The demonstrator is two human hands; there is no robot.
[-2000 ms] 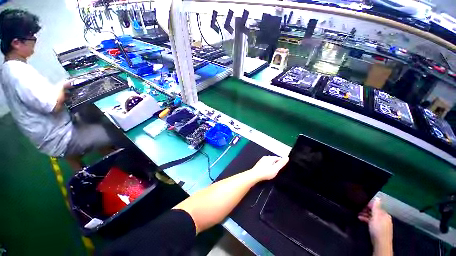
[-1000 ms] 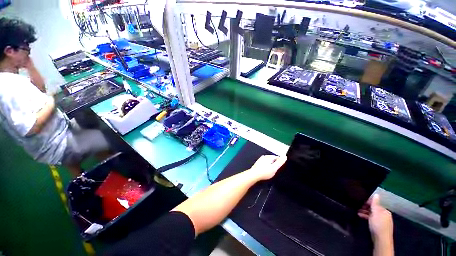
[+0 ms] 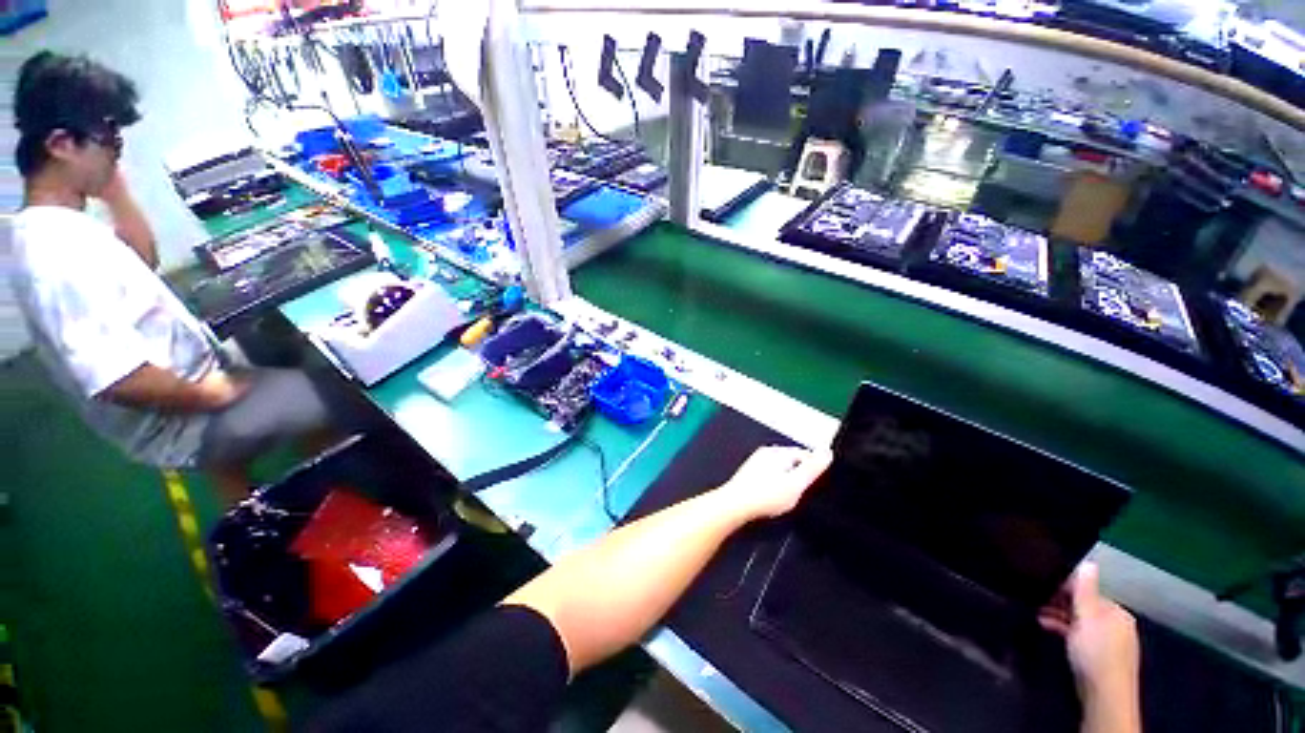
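An open laptop with a dark, glossy screen [image 3: 973,494] and a dark base [image 3: 887,630] stands on the black mat [image 3: 701,494] in front of me. The screen is tilted up. My left hand [image 3: 780,477] holds the screen's left edge. My right hand [image 3: 1099,630] holds the screen's lower right edge, with the thumb up and the fingers partly behind it. A thin cable lies at the laptop's left.
A blue bin [image 3: 627,390] and a parts tray [image 3: 544,370] are left of the mat. A white dispenser [image 3: 387,329] is further left. A black waste bin [image 3: 336,559] stands on the floor. A person [image 3: 122,315] sits at far left. Opened units [image 3: 988,255] line the rear shelf.
Both hands keep their hold and the laptop's pose looks the same. The view has shifted slightly. The person at left raised a hand to the face.
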